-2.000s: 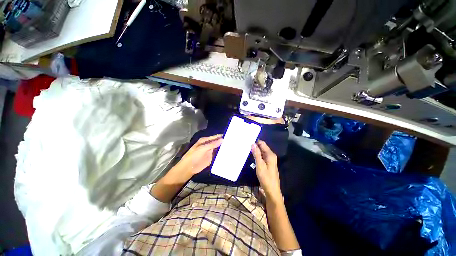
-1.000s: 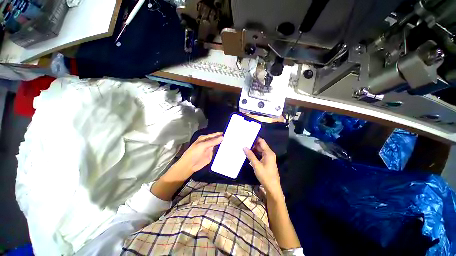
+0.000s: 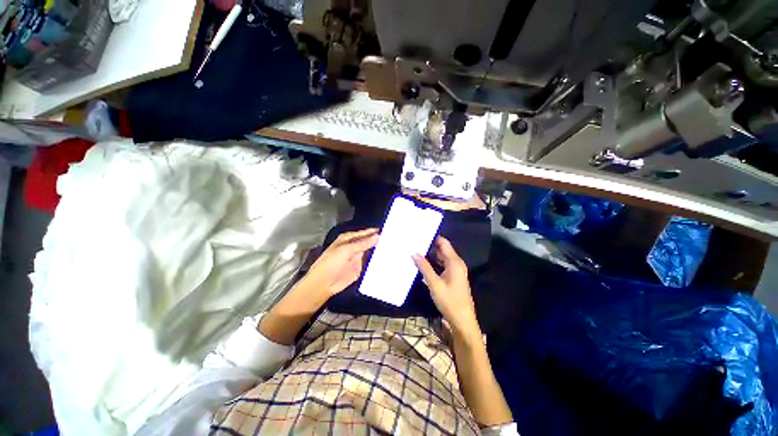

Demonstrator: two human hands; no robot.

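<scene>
A smartphone (image 3: 399, 251) with a bright white screen is held above my lap, tilted slightly, its top towards the sewing machine. My left hand (image 3: 344, 262) holds its left edge. My right hand (image 3: 447, 279) is at its right edge, with the thumb over the screen and the fingers behind that edge. No detail on the screen can be read. Dark cloth (image 3: 465, 240) lies under and around the phone. The machine's metal needle plate (image 3: 438, 180) is just beyond the phone, with nothing seen on it.
The grey machine head (image 3: 478, 43) fills the top. A white cloth heap (image 3: 171, 247) lies at left. A blue plastic bag (image 3: 674, 341) is at right. A white pen-like tool (image 3: 220, 36) lies on dark cloth at upper left. A pale board (image 3: 153, 51) holds a tray of spools.
My right thumb has moved from the phone's right edge onto the screen. The machine appears shifted slightly left in view. The left hand's hold is unchanged.
</scene>
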